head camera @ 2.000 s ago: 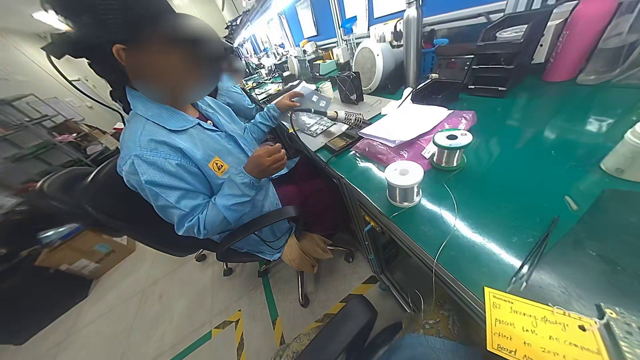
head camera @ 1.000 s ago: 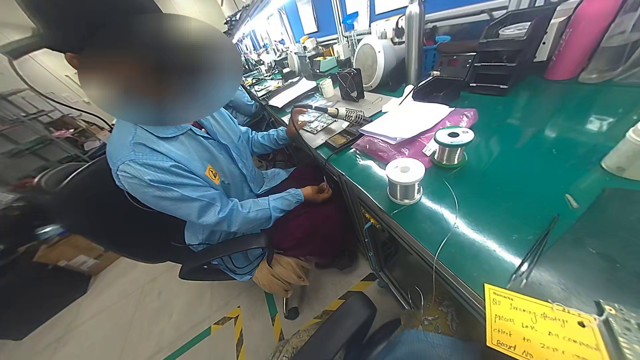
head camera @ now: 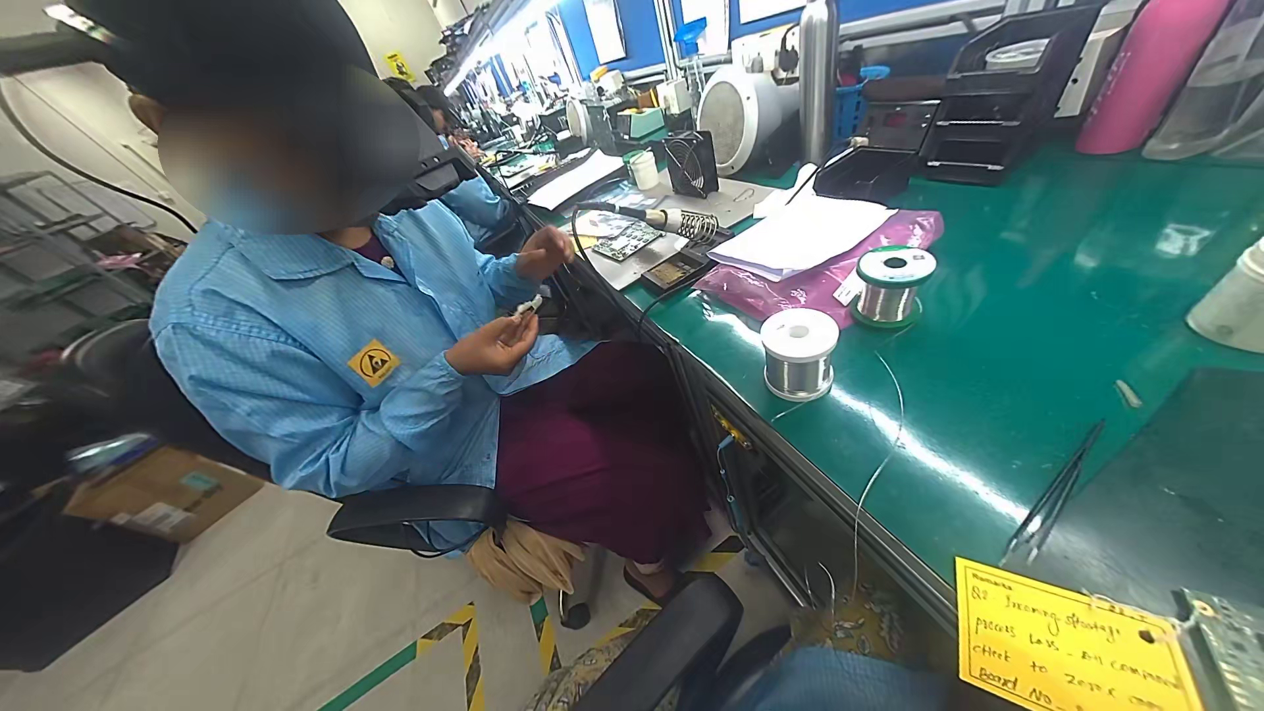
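Observation:
Neither my left hand nor my right hand shows in the head view. Two solder wire spools stand on the green bench mat, one with a white flange point(head camera: 799, 355) near the front edge and one with a green rim point(head camera: 892, 286) behind it. A thin wire point(head camera: 879, 474) hangs over the bench edge. Black tweezers point(head camera: 1055, 494) lie on a dark mat point(head camera: 1175, 484) at the right. A yellow handwritten tag point(head camera: 1071, 637) lies at the bottom right against a circuit board point(head camera: 1224, 642).
A seated co-worker in a blue coat point(head camera: 326, 365) holds a small pale object in one hand. Beyond the spools lie white papers point(head camera: 810, 232) on pink plastic point(head camera: 918, 232), a soldering iron in its coil holder point(head camera: 696, 225) and a circuit board point(head camera: 627, 240). A chair armrest point(head camera: 671, 642) is below.
The co-worker's hands have risen from the lap and the bench edge and are now close together, a small pale object in one. The spools and tag have not moved.

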